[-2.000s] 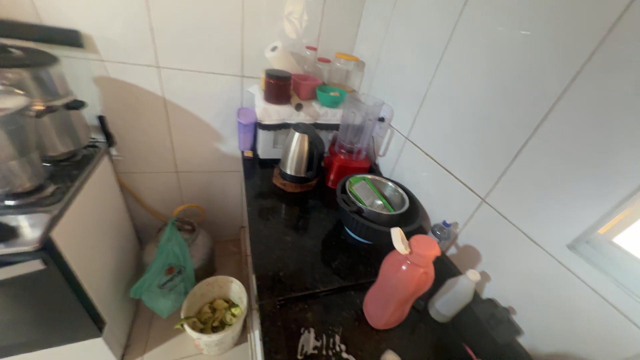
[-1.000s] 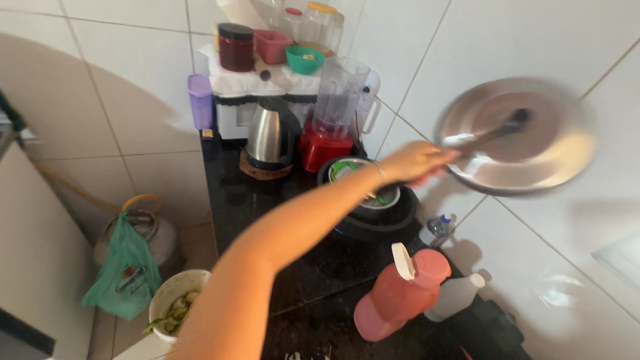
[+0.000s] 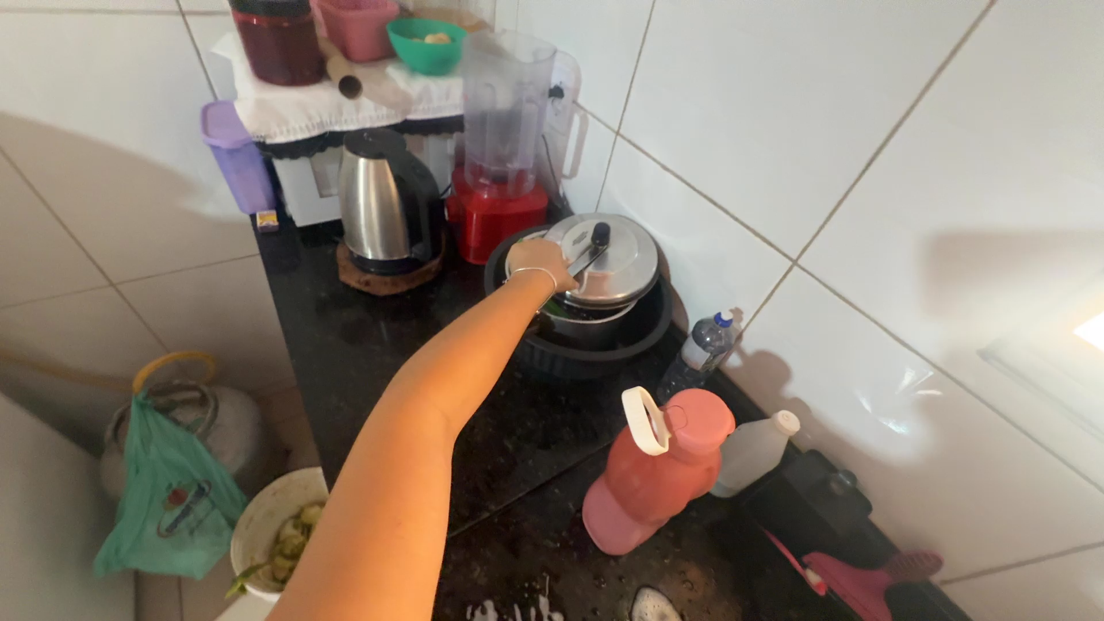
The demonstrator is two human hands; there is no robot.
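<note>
My left hand (image 3: pixel 539 260), with a thin bracelet at the wrist, reaches up from the bottom edge and grips the handle of a round metal pressure cooker lid (image 3: pixel 625 259). The lid has a black knob and lies over a metal bowl (image 3: pixel 591 328) inside a wide black basin (image 3: pixel 647 332). Only a bit of something green shows in the bowl beneath the lid. My right hand is out of view.
Behind stand a steel electric kettle (image 3: pixel 371 203) and a red blender (image 3: pixel 500 216). Nearer are a pink bottle (image 3: pixel 660 474), a white bottle (image 3: pixel 750 453) and a clear bottle (image 3: pixel 703 349). A scrap bucket (image 3: pixel 259 535) and green bag (image 3: pixel 172 483) are at lower left.
My left hand has brought the lid down and leftward from in front of the wall tiles onto the bowl. Two seconds ago, neither hand nor lid was in view.
</note>
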